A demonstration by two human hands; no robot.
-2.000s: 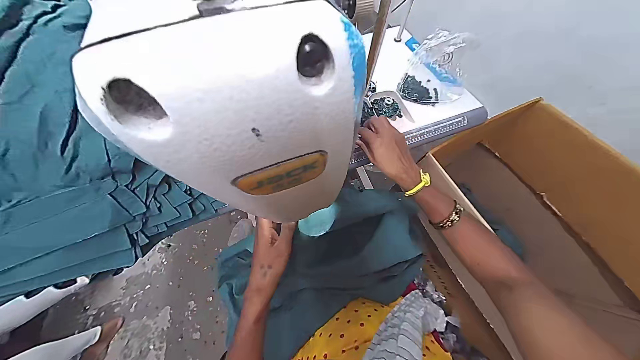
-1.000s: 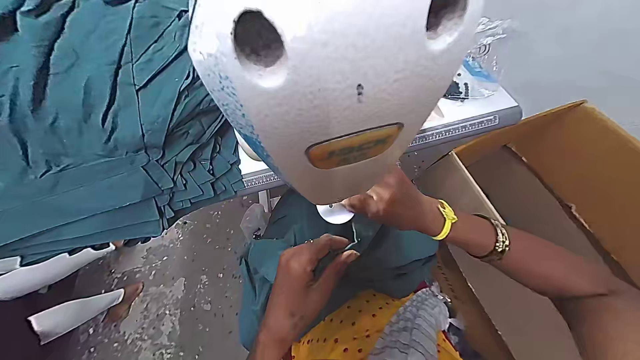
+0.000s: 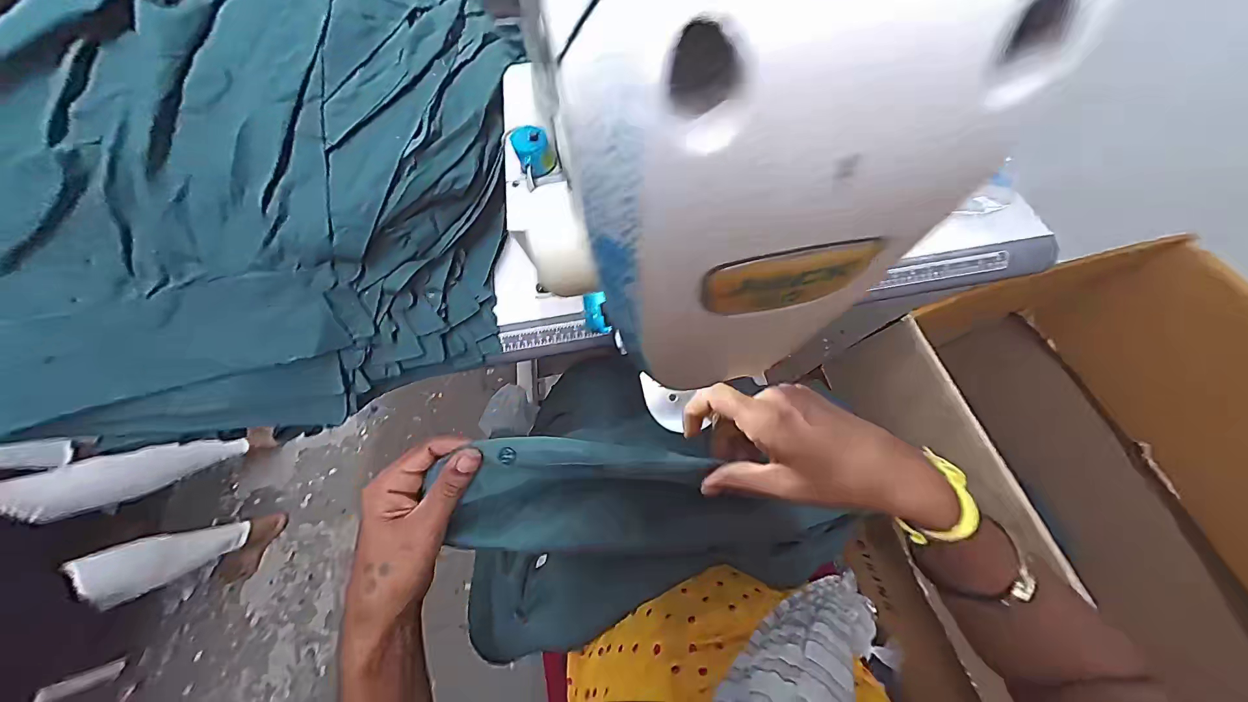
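My left hand (image 3: 405, 531) pinches the end of a dark teal fabric edge between thumb and fingers, beside a small dark button (image 3: 507, 455). Stretched across below the machine, the teal garment (image 3: 604, 497) also drapes over my lap. At its other end my right hand (image 3: 790, 448) has thumb and fingers curled at the fabric edge; whether they grip it is not clear. Above the hands looms the white head of a Jack sewing machine (image 3: 760, 175). A round white machine part (image 3: 666, 402) shows just behind the right fingers.
A large pile of teal garments (image 3: 175, 322) lies at the left of the machine table (image 3: 546, 336). An open cardboard box (image 3: 1102, 292) stands at the right. Yellow dotted cloth (image 3: 673, 634) and grey cloth (image 3: 809, 643) cover the lap. Another person's feet (image 3: 255, 546) are at the lower left.
The right hand was by small items on the table two seconds ago, then at the machine; now it is at the fabric. The left hand has moved left, and the fabric edge is stretched out.
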